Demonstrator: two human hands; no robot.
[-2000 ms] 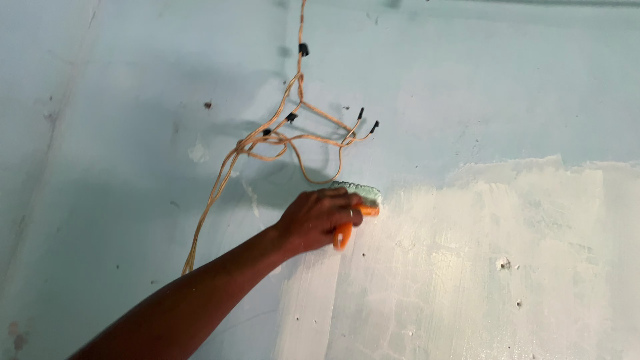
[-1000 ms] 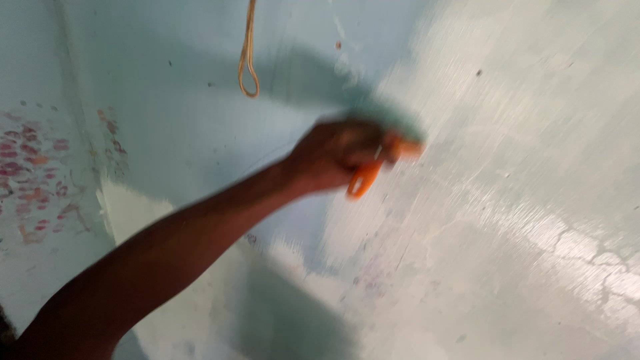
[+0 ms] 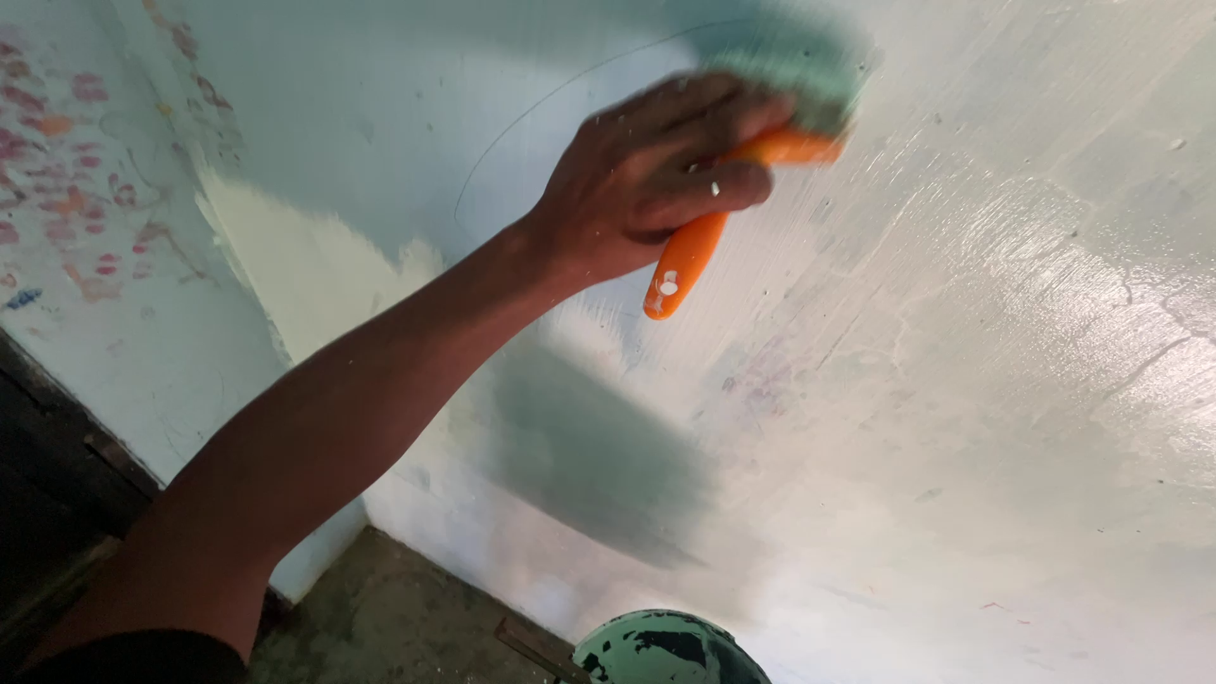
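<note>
My left hand [image 3: 655,180] grips the orange plastic handle [image 3: 689,261] of a wide paintbrush, the thumb below and the fingers above. The brush's blurred, green-looking bristles [image 3: 788,81] are at the wall, at the upper middle of the view. Pale, wet-looking paint [image 3: 912,285] with streaky brush marks covers much of the wall to the right and below. Light blue wall [image 3: 351,104] shows to the left of my hand. Small white specks dot my fingers and the handle. My right hand is not in view.
A green, paint-stained container [image 3: 655,646] stands at the bottom, a stick-like piece [image 3: 537,651] beside its rim. Concrete floor [image 3: 399,608] meets the wall there. At the left are a wall corner, reddish marks [image 3: 71,171] and a dark wooden-looking edge [image 3: 85,446].
The view has swung down the wall; the hanging wires seen earlier are out of sight, and the container and floor now show. My left hand still holds the brush and has moved lower along the wall.
</note>
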